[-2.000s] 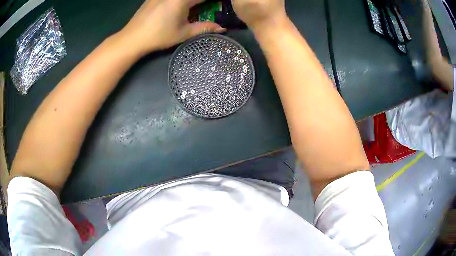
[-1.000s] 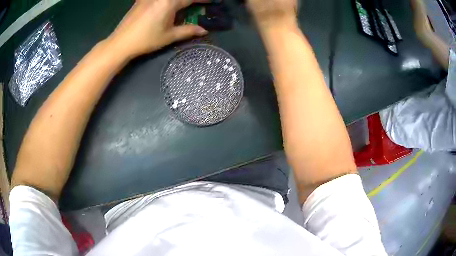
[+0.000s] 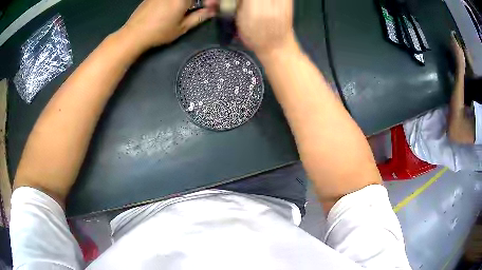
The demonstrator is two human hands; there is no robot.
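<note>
My left hand point(image 3: 161, 21) is at the top edge, partly cut off. Its thumb and fingers point right, towards a small dark thing point(image 3: 197, 4); its hold is unclear. My right hand point(image 3: 266, 23) is a closed, blurred fist, also at the top edge. It is around what looks like the electric screwdriver point(image 3: 228, 7), with a blurred yellowish band and dark parts beside the fist. The round screw tray point(image 3: 220, 88), full of tiny silvery screws, lies on the mat just below both hands. No green board shows between the hands.
A clear crumpled plastic bag point(image 3: 43, 58) lies at the far left of the dark green mat point(image 3: 174, 169). Several black housings point(image 3: 406, 31) lie at the upper right. A black cord point(image 3: 332, 68) crosses the bench. Another person's arm point(image 3: 457, 84) and a red stool point(image 3: 404, 158) are at the right.
The green board and black housing seen between my hands before no longer show. My right hand has moved left, closer to my left hand, and the yellowish band now shows beside it.
</note>
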